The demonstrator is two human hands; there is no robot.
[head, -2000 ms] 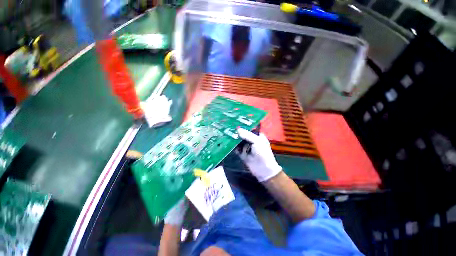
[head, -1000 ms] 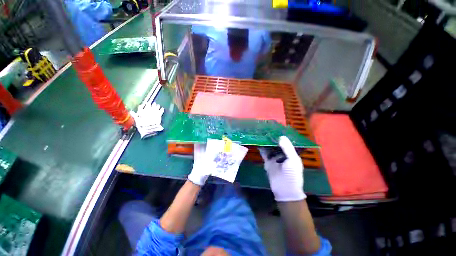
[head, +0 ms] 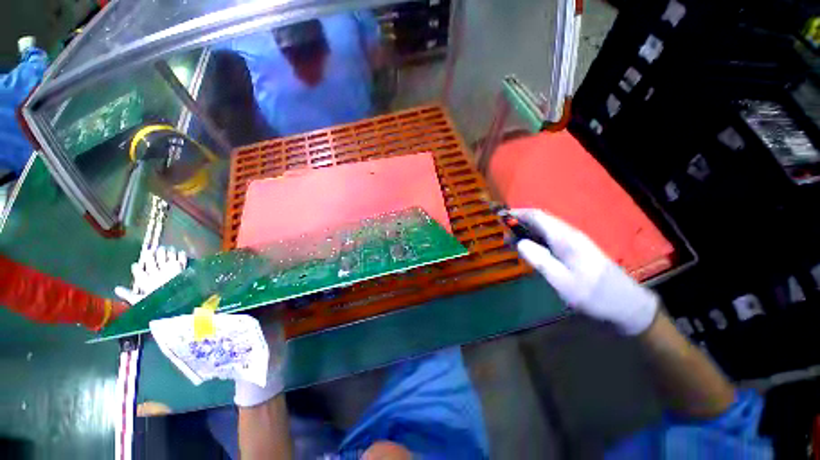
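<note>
A large green circuit board (head: 310,260) is held tilted over the near part of the orange slotted rack (head: 355,135), solder side up. My left hand (head: 262,364), in a white glove, grips its near edge from below; the fingers are hidden under the board and a paper slip. The white paper slip (head: 216,349) with writing hangs from that edge by yellow tape (head: 206,316). My right hand (head: 589,274), white-gloved, is off the board to the right, closed around side cutters (head: 524,229) with dark handles and an orange-red band.
A pink-red sheet (head: 346,198) lies on the rack under a clear-panelled hood. A red pad (head: 575,193) lies right of the rack. A spare white glove (head: 157,269) lies behind the board's left end. A red-wrapped post (head: 54,292) stands left. A black rack (head: 701,171) stands right.
The view has turned right. The board has gone left relative to the rack, with my left hand still under it. My right hand has come away from the board, showing the cutters.
</note>
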